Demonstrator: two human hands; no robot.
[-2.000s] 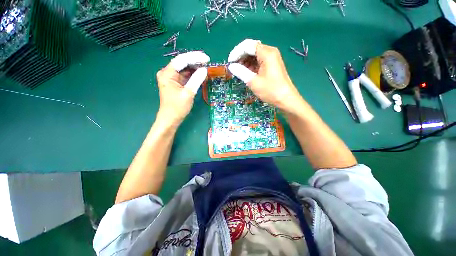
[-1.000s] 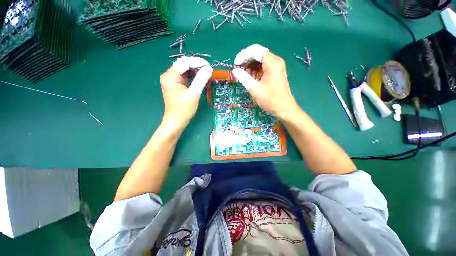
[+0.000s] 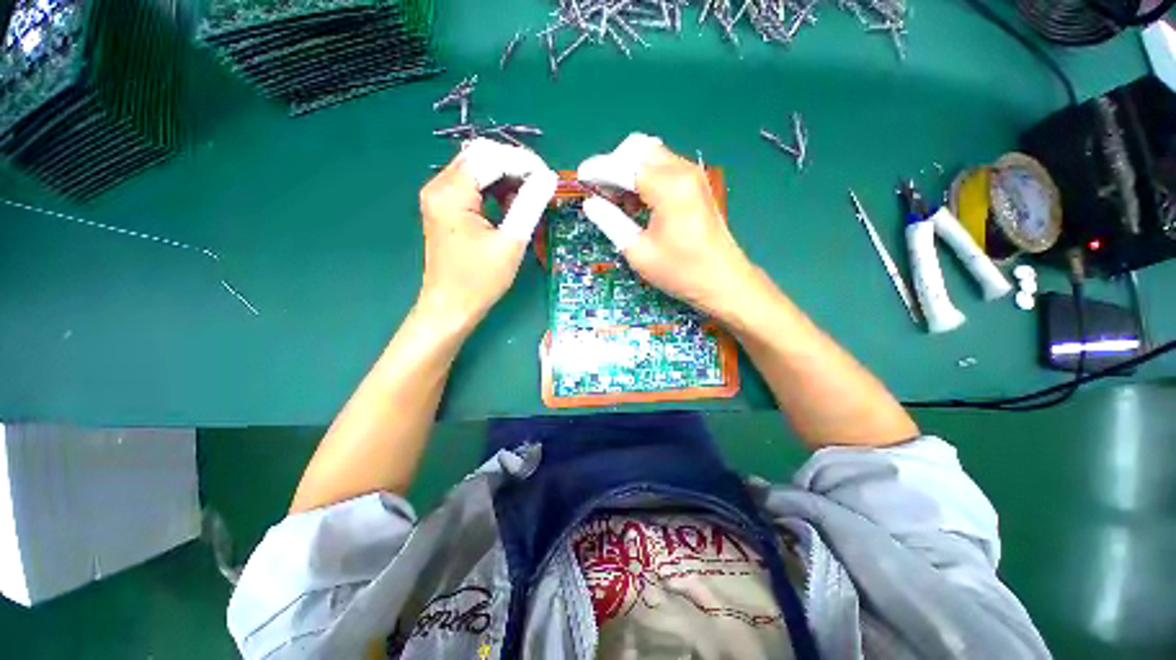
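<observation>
A green circuit board panel (image 3: 632, 316) lies in an orange fixture (image 3: 547, 393) in front of me. My left hand (image 3: 475, 226), with white finger covers, is at the fixture's top left corner, thumb and forefinger pinched on the end of a thin twisted wire lead (image 3: 569, 190). My right hand (image 3: 664, 213), also with white covers, is over the panel's upper part, its thumb and forefinger close around the lead's other end. The fingertips hide most of the lead. A few silvery leads (image 3: 488, 132) lie just beyond my left hand.
A heap of leads (image 3: 619, 19) lies at the back. Stacked panels (image 3: 323, 58) stand at upper left. Tweezers (image 3: 883, 255), white-handled cutters (image 3: 931, 273), a yellow-rimmed reel (image 3: 1006, 206), a dark block (image 3: 1112, 168) and a small black box (image 3: 1090, 333) are at right.
Both hands have stayed at the panel's top edge. My right hand has shifted slightly left and down, closer to my left fingertips, and more of the fixture's top right corner shows.
</observation>
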